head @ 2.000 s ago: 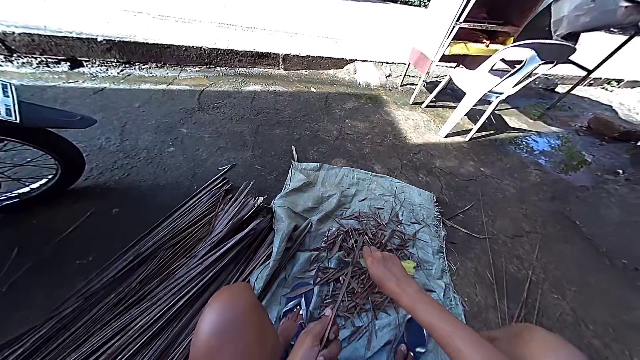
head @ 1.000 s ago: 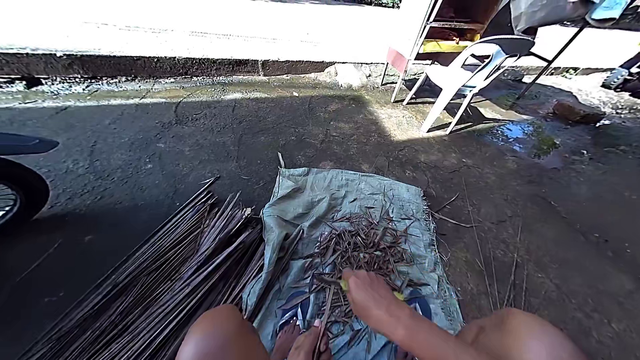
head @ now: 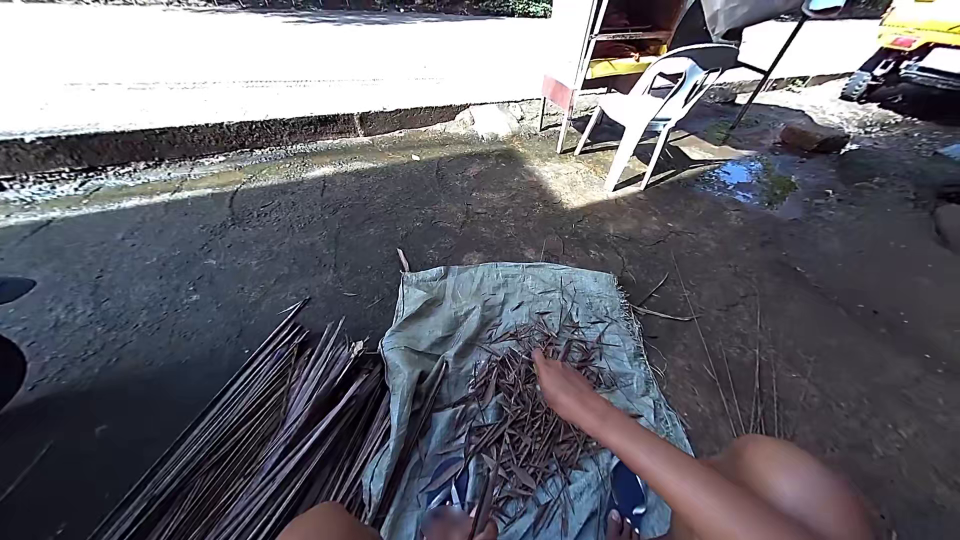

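Observation:
My left hand [head: 459,523], low in the view between my knees, is shut on a dry brown leaf strip [head: 486,491] that points up and away. My right hand [head: 562,384] is farther forward, over a pile of short dry leaf pieces [head: 517,427]; its fingers are curled, and what they hold is hidden. The pile lies on a grey-green woven sack [head: 450,300] spread on the ground. Long dry palm leaves [head: 277,442] lie in a bundle left of the sack, some reaching its edge.
My feet in flip-flops [head: 628,495] rest on the sack. A white plastic chair [head: 637,105] stands by a shelf at the back right, near a puddle [head: 750,182] and a stone [head: 814,138]. Thin leaf ribs [head: 727,375] lie on the ground at right. Part of a yellow vehicle [head: 919,37] shows far right.
My right hand has moved forward over the pile, away from my left hand, which stays low with the strip. The view has turned somewhat to the right.

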